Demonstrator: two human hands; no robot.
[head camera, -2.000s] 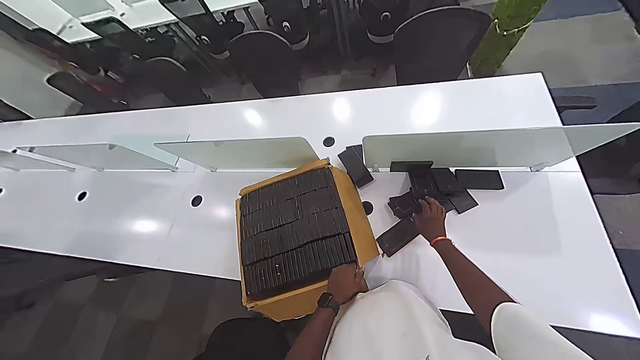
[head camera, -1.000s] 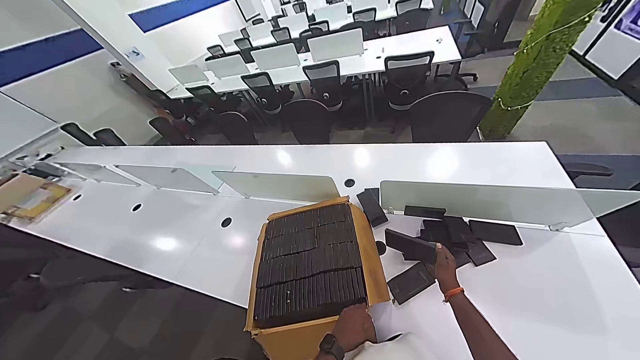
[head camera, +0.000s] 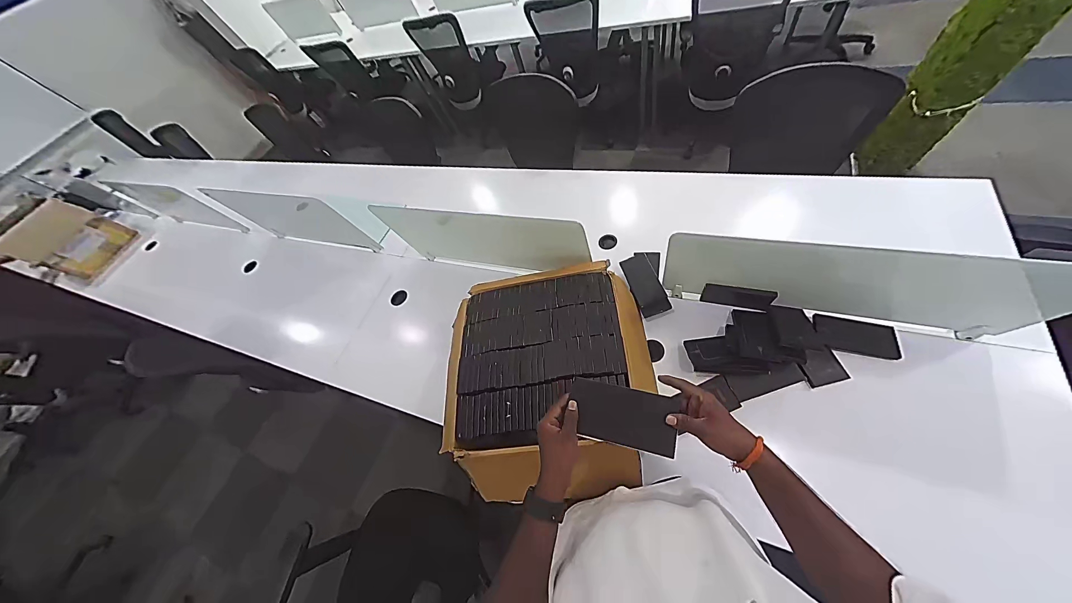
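Observation:
A flat black rectangular box (head camera: 624, 416) is held between both hands, over the near right corner of an open cardboard box. My left hand (head camera: 559, 444) grips its left end, the thumb on top. My right hand (head camera: 705, 421) pinches its right end between thumb and fingers. The cardboard box (head camera: 544, 469) is packed with rows of similar thin black boxes (head camera: 544, 335) standing on edge. To the right on the white desk lies a loose pile of black boxes (head camera: 758, 339), partly overlapping. A black box (head camera: 645, 285) leans or lies just beyond the cardboard box's right side.
Frosted desk dividers (head camera: 837, 272) run along the middle of the white desk (head camera: 938, 427). A black chair (head camera: 410, 544) stands at the near left. Another cardboard box (head camera: 71, 243) sits at the desk's far left end. More chairs (head camera: 536, 117) line the far side.
My right hand has lifted a black box from the pile and moved it left, in front of me. My left hand has left the cardboard box's near edge and now grips the black box too.

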